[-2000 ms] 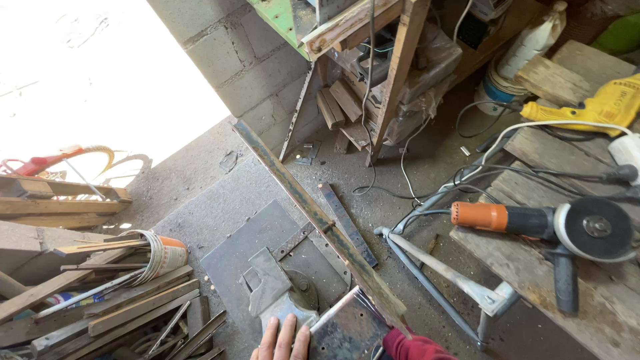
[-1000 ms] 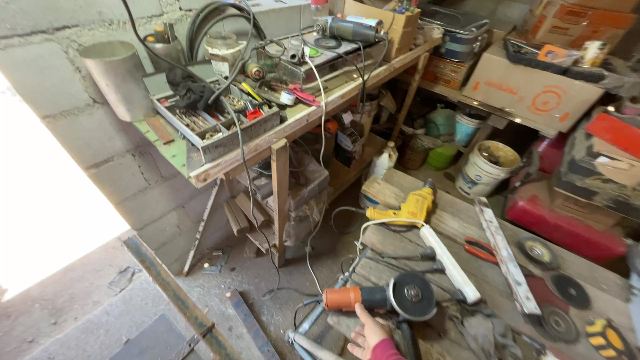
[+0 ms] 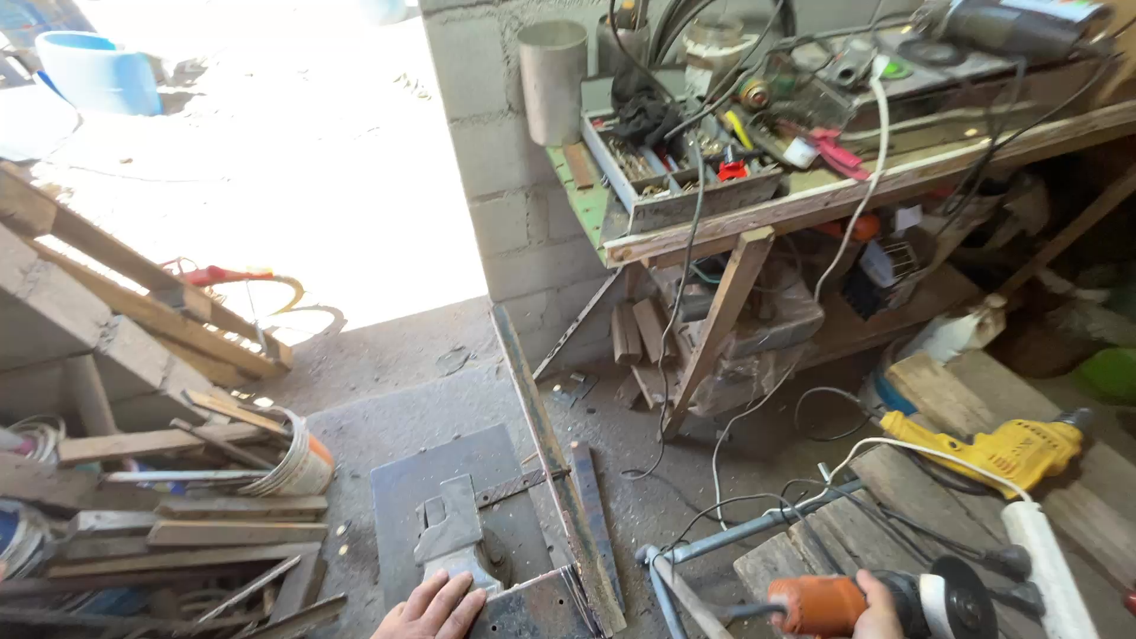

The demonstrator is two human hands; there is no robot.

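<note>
At the bottom centre, my left hand (image 3: 435,608) rests with its fingers on the grey metal bench vise (image 3: 461,541). Beside it lies a dark metal plate (image 3: 537,612), and a long rusty steel angle bar (image 3: 550,453) runs up and away from there. My right hand (image 3: 877,608), at the lower right, is closed round the body of an orange and black angle grinder (image 3: 821,603), whose dark disc (image 3: 966,599) points right. The wooden plank table (image 3: 914,506) is under the grinder. My right palm is partly cut off by the frame edge.
A yellow power drill (image 3: 1003,448) and a white power strip (image 3: 1043,568) lie on the planks. Cables and a grey tubular metal frame (image 3: 754,532) stand between vise and table. Scrap wood (image 3: 235,532) and a bucket (image 3: 306,461) are at left; a workbench (image 3: 834,195) holds a parts tray.
My right hand, open beside the grinder a second ago, is now closed on it. My left hand, out of view then, shows again at the vise. The view has swung back left.
</note>
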